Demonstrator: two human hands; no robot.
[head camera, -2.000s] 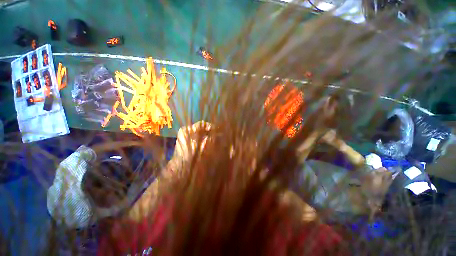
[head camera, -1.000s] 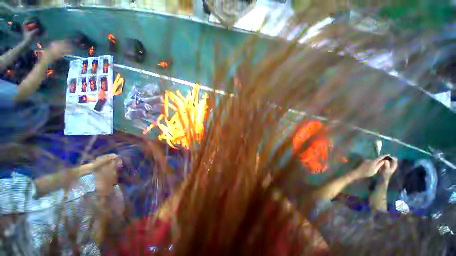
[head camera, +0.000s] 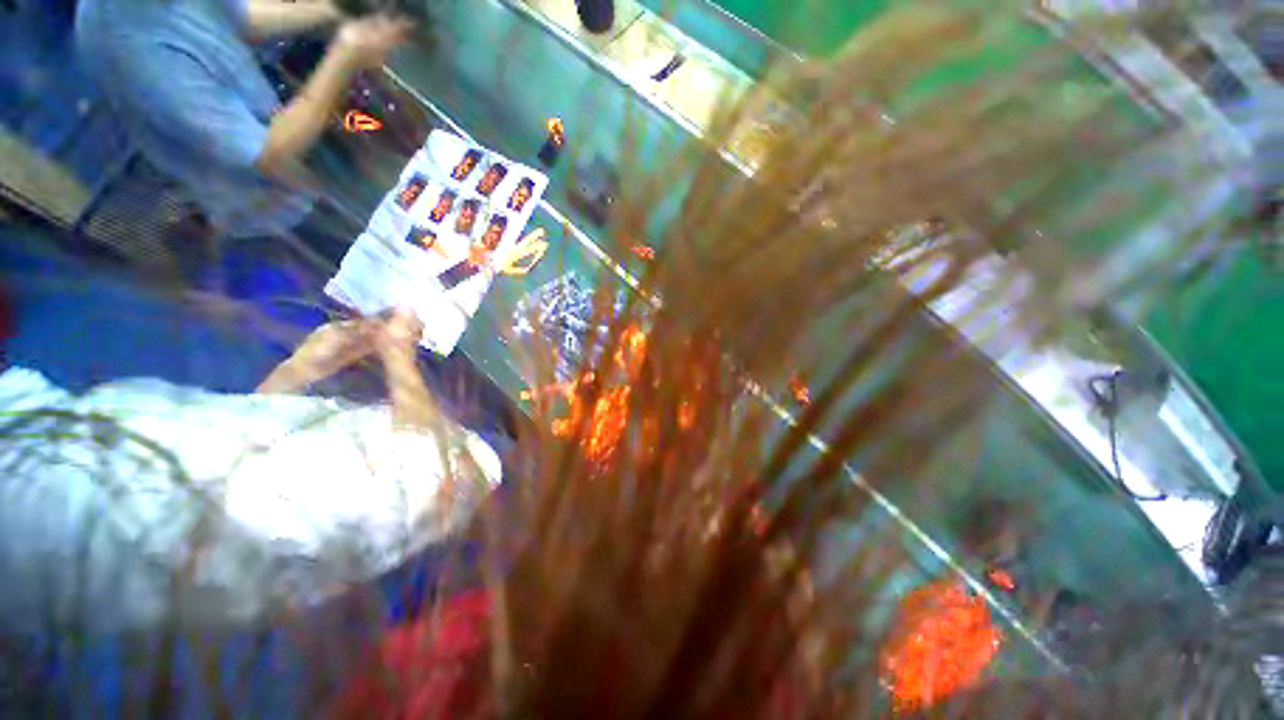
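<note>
Long orange parts (head camera: 603, 408) lie in a pile just left of centre, partly covered by the wearer's hair. Small red-orange pieces (head camera: 941, 647) lie in a round heap at lower right. A white tray (head camera: 378, 267) at upper left holds rows of dark-and-orange units in its upper part. An orange loop (head camera: 524, 251) lies at its right edge. A clear crumpled bag (head camera: 556, 321) lies between the tray and the long orange pile. Neither of my hands can be made out; hair hides the lower centre, with a red sleeve showing beside it.
A person in a white top (head camera: 324, 471) sits at left, hands at the tray's lower edge. Another person in light blue (head camera: 183, 106) reaches over the bench at upper left. Part-assembled units (head camera: 552, 138) lie along the green surface (head camera: 901, 436). A cluttered ledge (head camera: 986, 324) runs beyond.
The view has swung left and tilted, so the bench runs diagonally. The red-orange heap now sits at lower right. The neighbour's hands are now at the tray, and the person at right is out of view.
</note>
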